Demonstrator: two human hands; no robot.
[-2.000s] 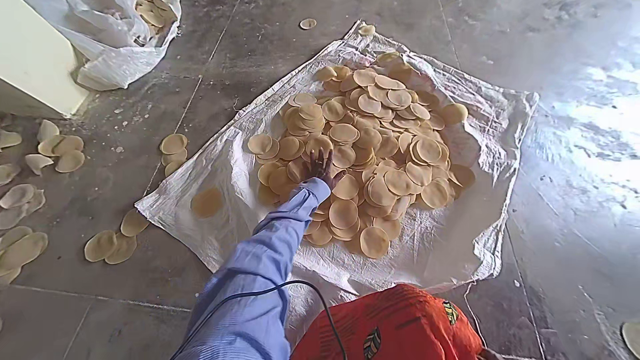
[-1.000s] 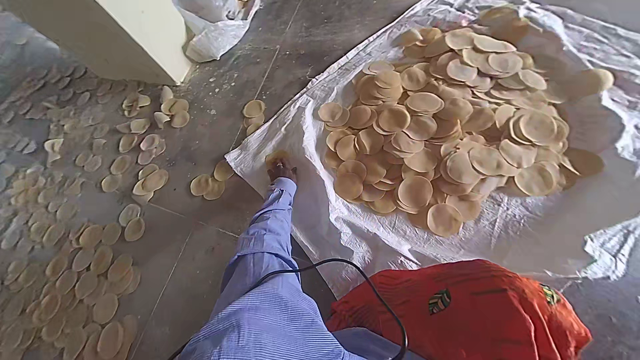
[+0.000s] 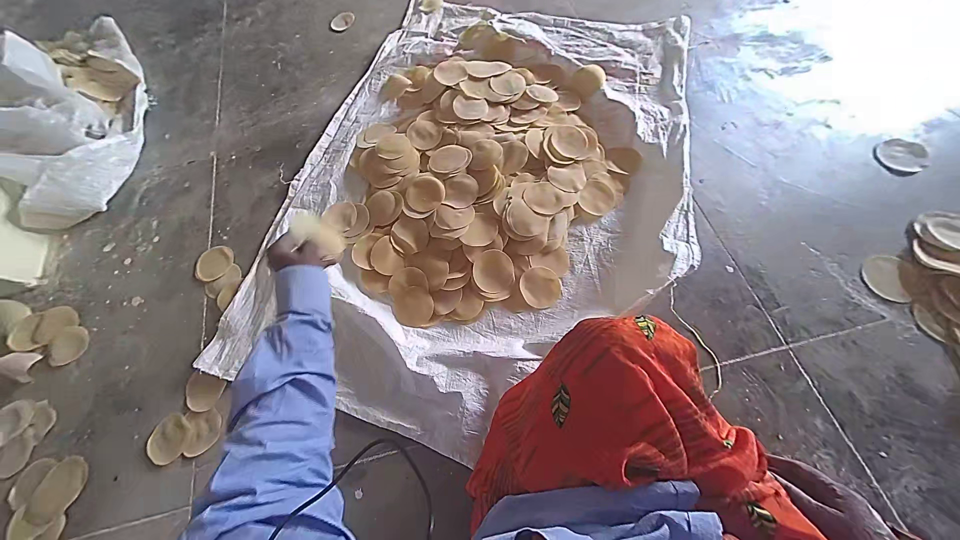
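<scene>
My left hand [image 3: 295, 251], in a blue sleeve, is at the left edge of a heap of thin, round, tan discs [image 3: 457, 195]. It is closed on a pale disc [image 3: 319, 232], blurred by motion; whether more than one is held cannot be told. The heap lies on a white woven plastic sheet [image 3: 375, 367] spread on the floor. My right hand cannot be made out in the view.
More discs lie on the grey floor at the left [image 3: 169, 439] and in a pile at the right [image 3: 934, 259]. A white plastic bag [image 3: 82, 169] holding discs stands upper left. Red patterned cloth [image 3: 600, 412] covers my lap, and a black cable [image 3: 375, 450] crosses near my sleeve.
A lone disc lay on the sheet's left part two seconds ago; my left hand moved from the heap to it, and is now back beside the heap, holding a disc. The view has swung left and back.
</scene>
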